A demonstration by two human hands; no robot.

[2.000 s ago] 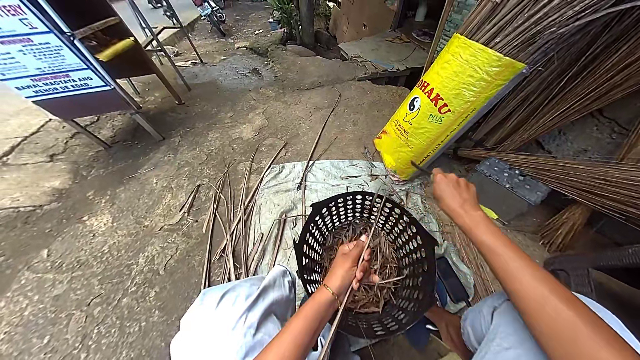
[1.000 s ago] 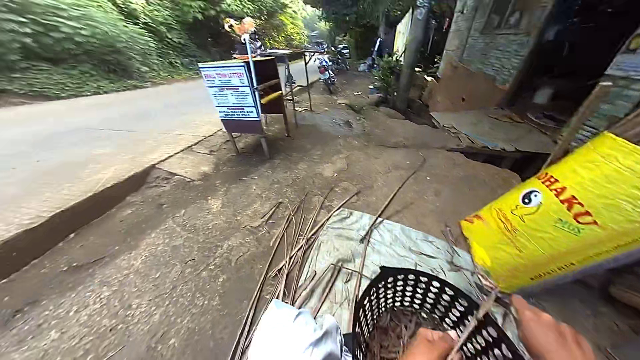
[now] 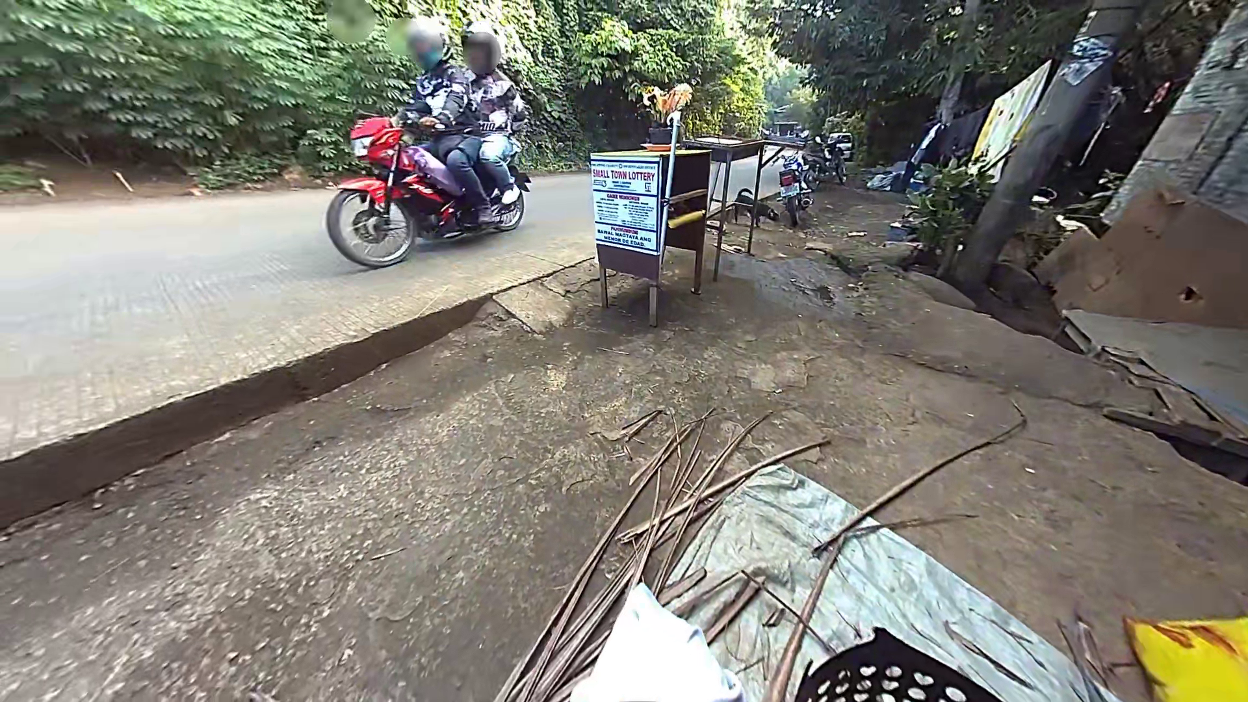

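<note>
Neither of my hands is in the picture. At the bottom edge shows the rim of a black perforated plastic basket [image 3: 882, 673]; its contents are out of view. It stands on a pale, creased plastic sheet [image 3: 877, 575]. Long dry brown stalks [image 3: 624, 575] lie in a loose bundle over the sheet's left edge and the ground, and one longer stalk [image 3: 912, 483] runs across the sheet. White cloth over my knee [image 3: 658, 648] covers part of the bundle. A corner of a yellow sack [image 3: 1194, 658] shows at the lower right.
Two helmeted people [image 3: 463, 127] ride a red motorcycle [image 3: 419, 200] on the concrete road at left. A raised road edge [image 3: 244, 390] borders the dirt ground. Ahead stand a wooden booth with a printed sign [image 3: 626, 210], a table [image 3: 736, 151], and parked motorcycles [image 3: 797, 180]; a leaning trunk [image 3: 1043, 146] is at right.
The view has swung up and left toward the road, so my hands, earlier at the basket with a stalk, have left the frame. The motorcycle with two riders has come into view.
</note>
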